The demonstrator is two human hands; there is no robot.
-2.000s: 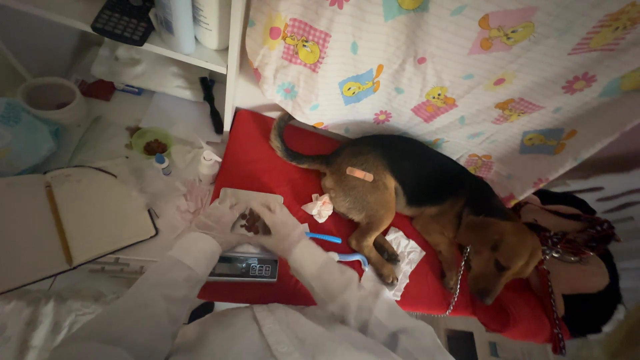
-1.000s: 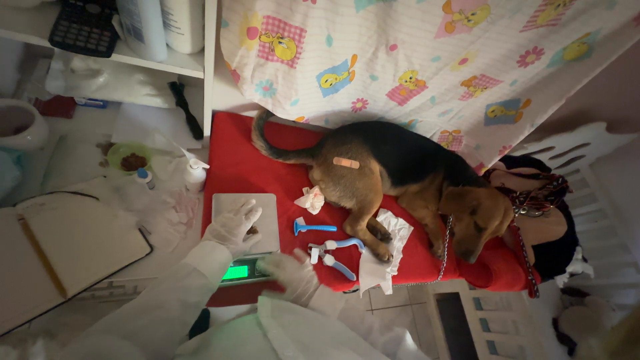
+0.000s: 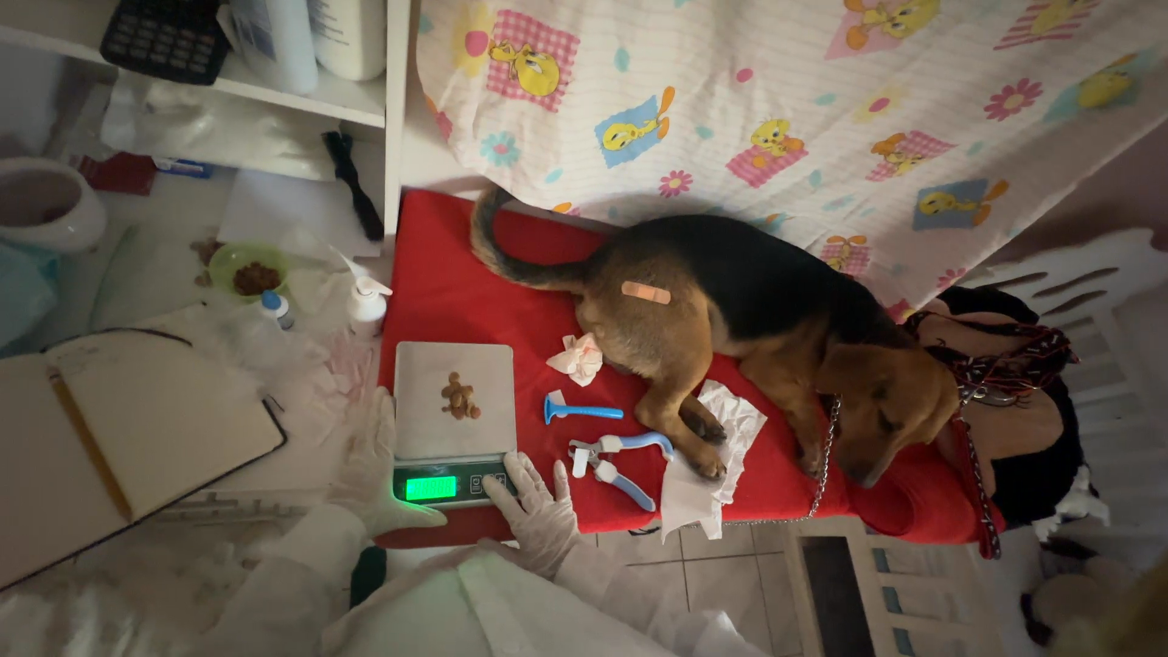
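Note:
A digital scale (image 3: 454, 401) with a lit green display lies on a red padded mat (image 3: 511, 228); a small pile of brown kibble (image 3: 460, 398) rests on its plate. My gloved left hand (image 3: 383, 474) is spread around the scale's lower left corner, thumb along the near edge. My gloved right hand (image 3: 538, 511) has fingertips at the buttons, right of the display, fingers apart. Right of the scale are crumpled tissue (image 3: 578, 359), a blue razor (image 3: 584, 411) and blue-handled nail clippers (image 3: 622, 465). A black and tan dog (image 3: 730, 301) lies beyond, an adhesive bandage (image 3: 646, 292) on its hindquarter.
White paper (image 3: 712, 456) lies under the dog's paws; a chain leash (image 3: 829, 456) hangs from its neck. At left are an open notebook (image 3: 182, 429) with a pencil (image 3: 88, 443), a green bowl (image 3: 248, 270) of kibble, a small dropper bottle (image 3: 276, 308) and a pump bottle (image 3: 368, 303).
Both hands were over the scale's plate at first. My left hand has moved off the plate to the scale's left side, and my right hand has come to the buttons. The kibble is now uncovered.

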